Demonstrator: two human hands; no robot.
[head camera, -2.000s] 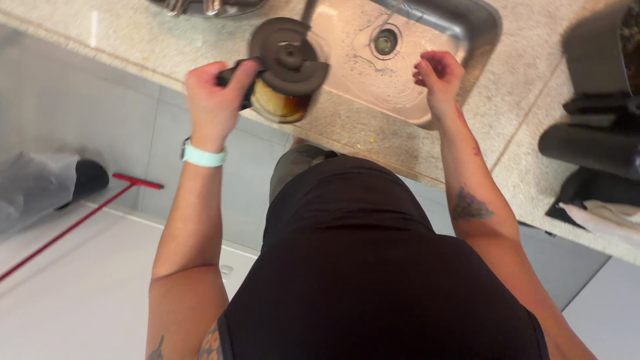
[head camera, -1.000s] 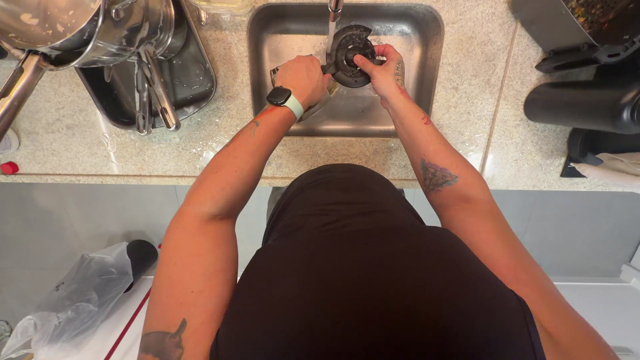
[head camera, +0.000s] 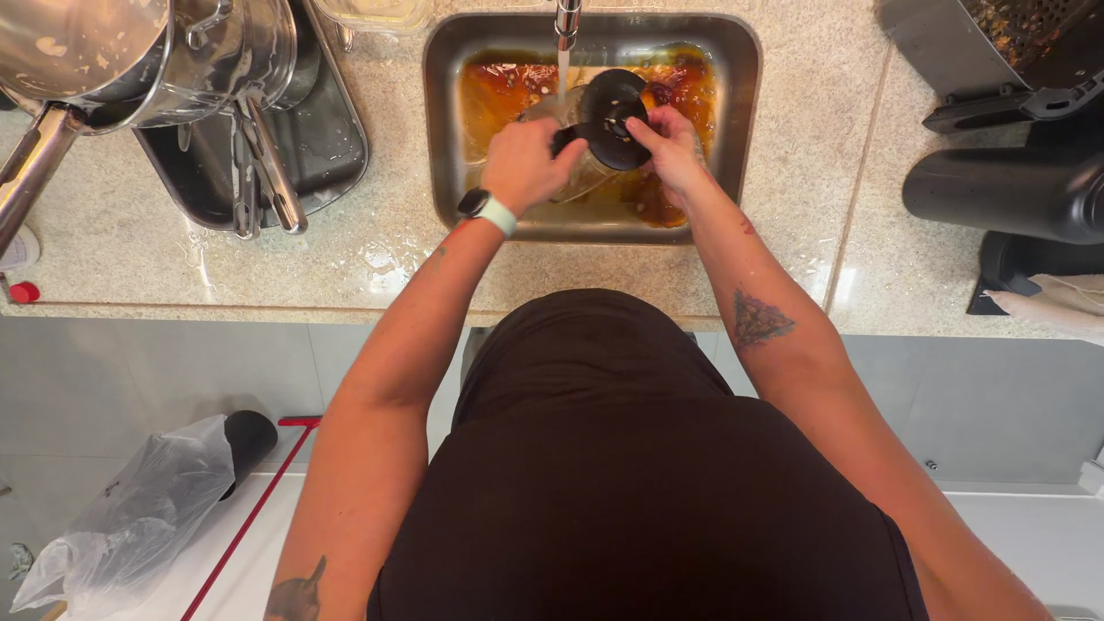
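Observation:
Over the steel sink, my left hand grips the black handle of a glass coffee carafe, which sits low in the basin and is partly hidden by the hand. My right hand holds the black carafe lid by its edge, with its inner side facing up, above the right part of the carafe. Water runs from the chrome faucet down by the carafe. Brown liquid covers much of the sink floor.
Steel pots with long handles rest over a dark roasting pan at left. A black cylinder and a grey air-fryer basket stand at right. A red squeegee and a bin with a plastic bag are below the counter.
Two seconds ago the carafe was over the counter edge with its lid on; now it is in the sink and the lid is apart from it. Brown liquid has spread in the basin.

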